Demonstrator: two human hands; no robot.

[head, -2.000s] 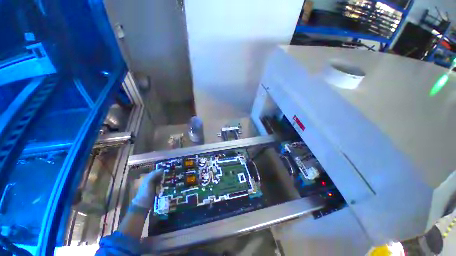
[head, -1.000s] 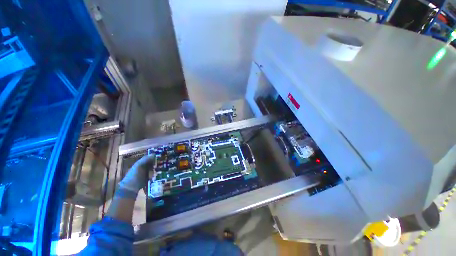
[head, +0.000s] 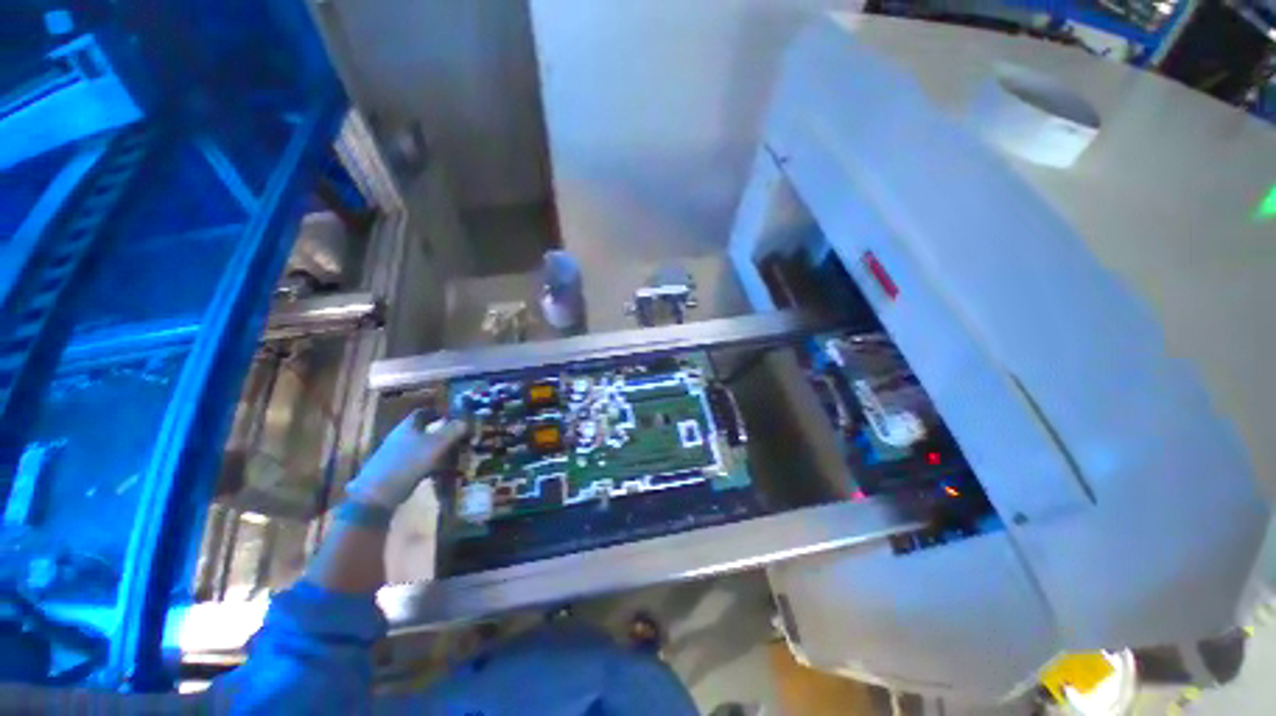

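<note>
A green circuit board [head: 644,434] with white outlines and orange-brown components lies on a black carrier [head: 602,525] between two silver conveyor rails [head: 672,551]. My left hand [head: 406,459], in a pale glove, is at the board's left end, with its fingertips at the board's edge beside the components. Whether the fingers grip the edge or only rest on it cannot be told. My right hand is not in view.
A second board [head: 875,392] sits in the opening of the white machine [head: 980,364] at right. A blue-windowed machine [head: 168,280] stands at left. A bluish-grey bottle [head: 563,291] stands behind the rear rail. A white bucket [head: 1099,685] is at lower right.
The camera view has shifted. My left hand stays at the board's left end, and the board keeps its place between the rails. More of my blue clothing shows below than two seconds ago.
</note>
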